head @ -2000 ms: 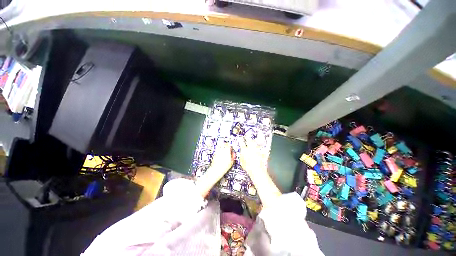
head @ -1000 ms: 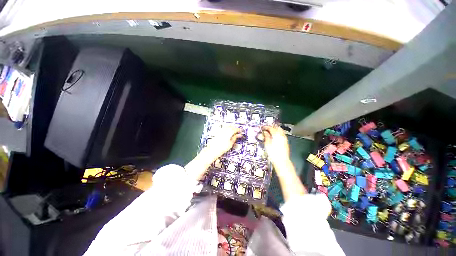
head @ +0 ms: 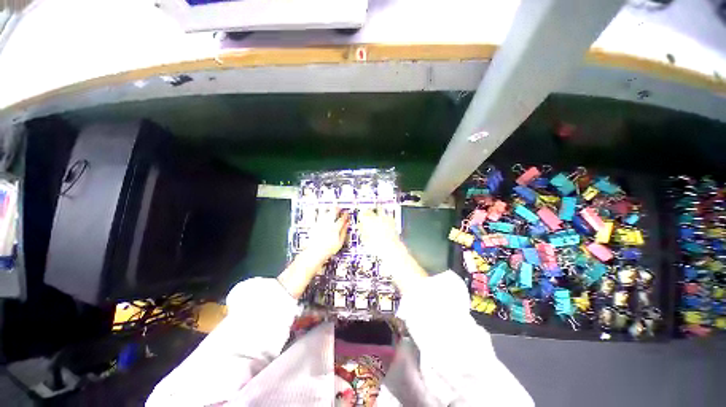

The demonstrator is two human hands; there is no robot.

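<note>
A clear blister tray (head: 362,284) lies on the green bench in front of me, with small dark and pale gold parts in its pockets. My left hand (head: 326,232) is over the tray's middle, fingertips down at the pockets. My right hand (head: 377,229) is just right of it, also over the tray. The hands are close together. The image is overexposed there, so I cannot tell if either hand holds a part.
On the right, a black tray holds a loose pile of coloured binder clips (head: 549,238) and several small parts (head: 629,298). Another clip tray (head: 702,254) stands further right. Large black bins (head: 87,215) are at left. A slanted grey support (head: 493,119) and white shelf (head: 263,78) bound the back.
The view has turned, so the tray and clips appear further left. My hands have come closer together over the tray than one second ago.
</note>
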